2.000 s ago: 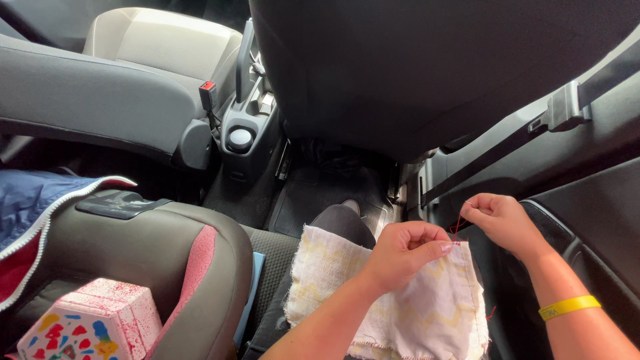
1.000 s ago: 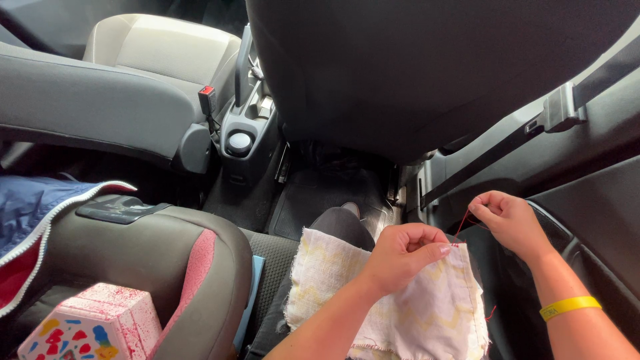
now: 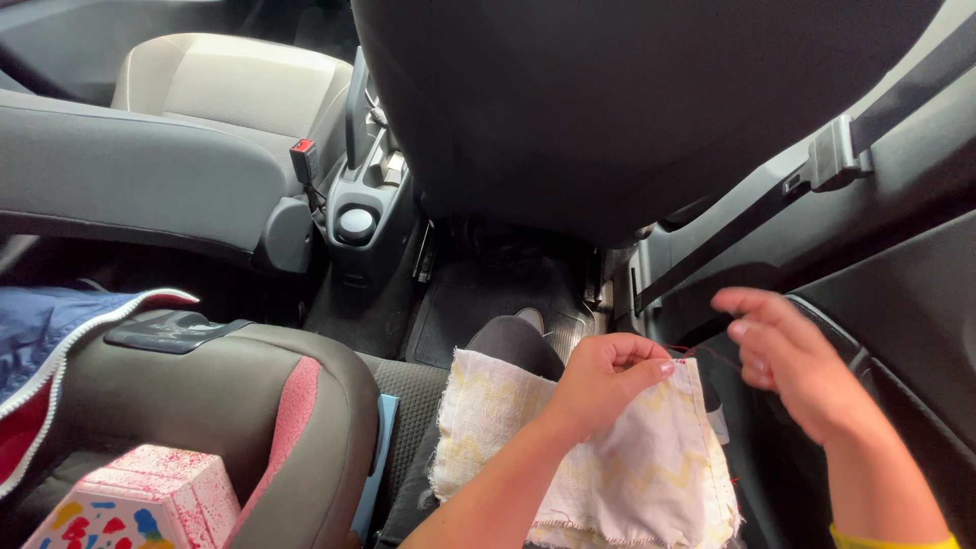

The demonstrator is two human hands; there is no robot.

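A white cloth with pale yellow zigzags and frayed edges [image 3: 640, 465] lies over the lap. Near its upper right corner my left hand [image 3: 610, 381] pinches the top edge between thumb and fingers. Small red stitches show beside those fingertips. Red thread [image 3: 705, 352] runs from this edge toward my right hand [image 3: 785, 358], which is raised to the right of the cloth, slightly blurred, its index finger extended. Whether it holds the thread or a needle cannot be told. A yellow wristband [image 3: 888, 540] circles the right wrist.
At left is a child car seat [image 3: 335, 427] with a red-speckled white box [image 3: 183, 488] and a blue jacket [image 3: 30, 328]. A front seat back [image 3: 610, 114] stands ahead. A seat belt [image 3: 732, 225] runs down the right side, by the door [image 3: 915, 305].
My right hand has changed from a pinch on the red thread to a pose with the index finger extended. The left hand still pinches the cloth's top edge.
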